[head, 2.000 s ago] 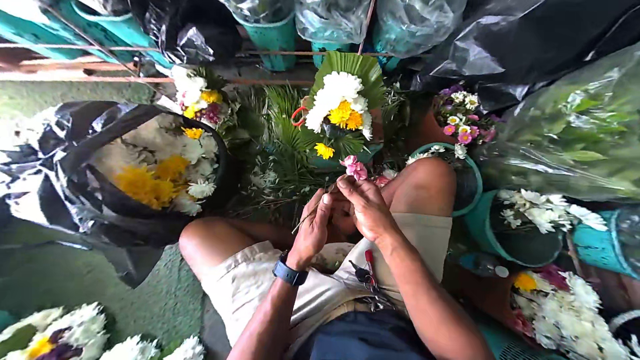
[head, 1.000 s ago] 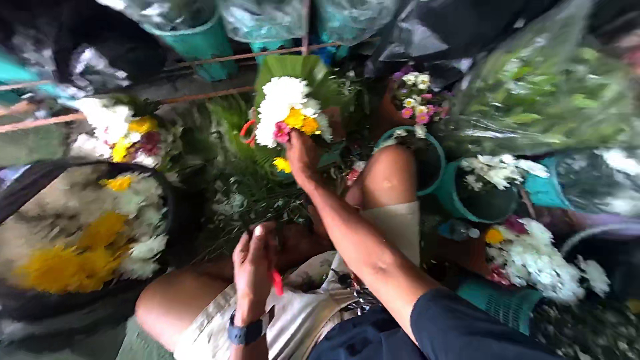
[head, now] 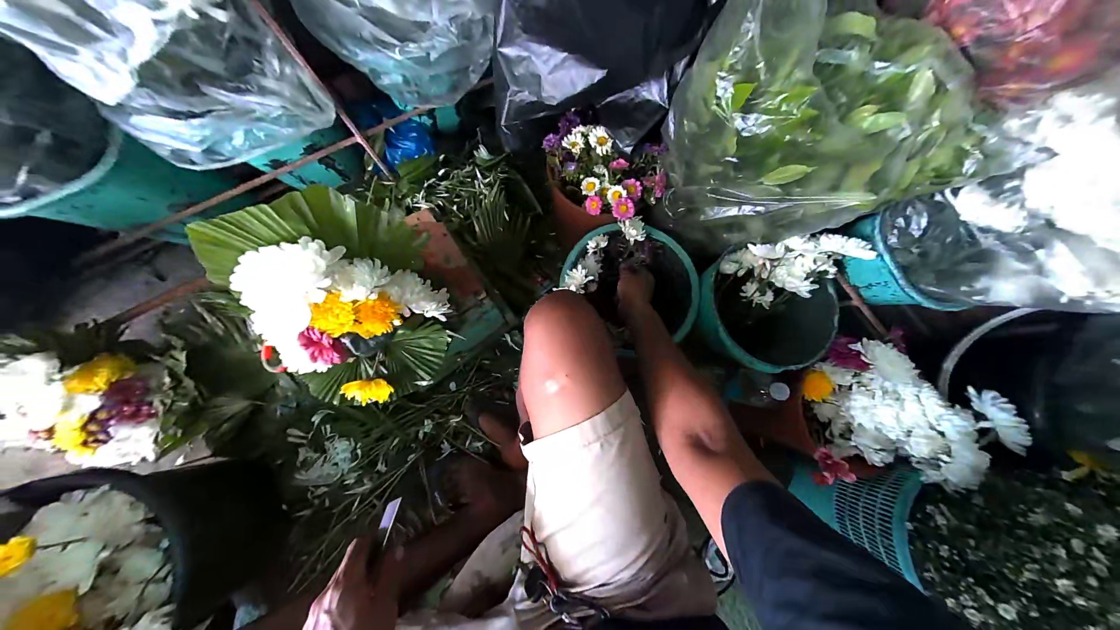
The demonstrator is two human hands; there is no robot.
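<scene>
My right hand [head: 634, 287] reaches into a teal bucket [head: 693, 302] beyond my raised knee, among stems and small white flowers [head: 579, 277]; its fingers are too dark to make out. My left hand [head: 354, 582] is low at the bottom left, closed around a small knife whose pale blade [head: 390, 514] points up. Left of my knee stands an arrangement of white chrysanthemums [head: 284, 280] with yellow blooms [head: 354, 315] and a pink flower [head: 322, 346], backed by a pleated palm leaf [head: 306, 214]. A lone yellow flower [head: 367, 391] sits at its lower edge.
Another teal bucket [head: 744, 350] with white flowers stands to the right, near a finished-looking white bunch [head: 910, 411]. Pink and white daisies [head: 612, 188] fill a pot behind. A plastic bag of leaves [head: 814, 114] lies at the upper right. Cut stems [head: 376, 464] litter the floor; a black tub [head: 210, 525] is lower left.
My right hand has gone from the arrangement to the teal bucket on the right. The pink flower, between my hands two seconds ago, is in the arrangement. The view has swung right.
</scene>
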